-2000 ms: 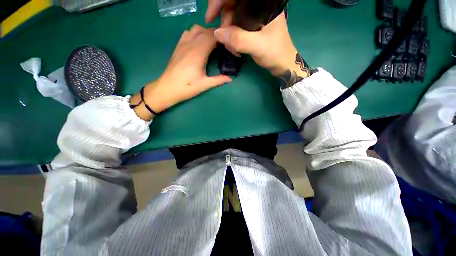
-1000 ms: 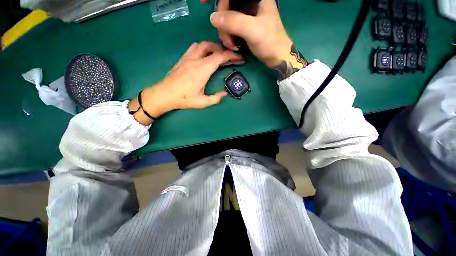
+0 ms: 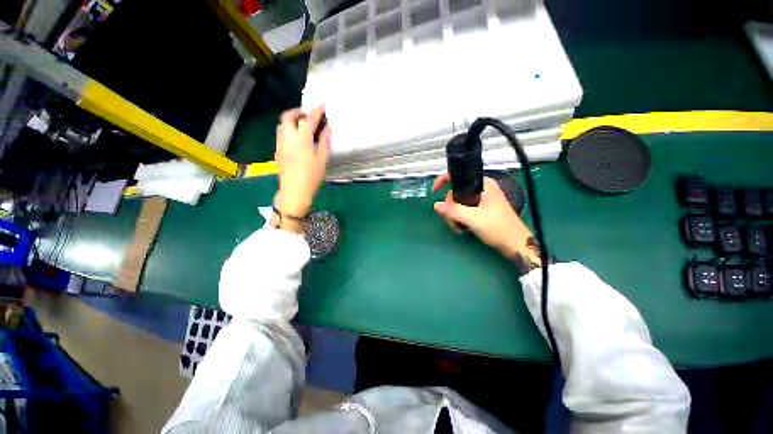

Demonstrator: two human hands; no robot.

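My left hand (image 3: 298, 161) is raised at the left edge of the white blister trays (image 3: 441, 85). Its fingers pinch a small black thing (image 3: 320, 127), likely a watch unit, mostly hidden by the fingers. My right hand (image 3: 487, 222) grips the black electric screwdriver (image 3: 465, 169), which stands upright beside a dark round dish (image 3: 511, 191). The driver's tip is hidden. The screwdriver cord (image 3: 536, 195) loops over the top and runs down across my right sleeve. The dish of loose screws (image 3: 321, 235) lies just right of my left cuff.
A second dark dish (image 3: 608, 159) lies right of the trays. Black units (image 3: 720, 279) stand in rows at the far right. A clear zip bag (image 3: 410, 189) lies at the trays' front edge. A yellow frame bar (image 3: 152, 127) crosses the upper left. A tray with dark pieces (image 3: 202, 337) is below the bench.
The view has shifted up and left, showing the trays. My left hand has left the mat and reached up to the trays. The unit that lay on the mat is gone from there.
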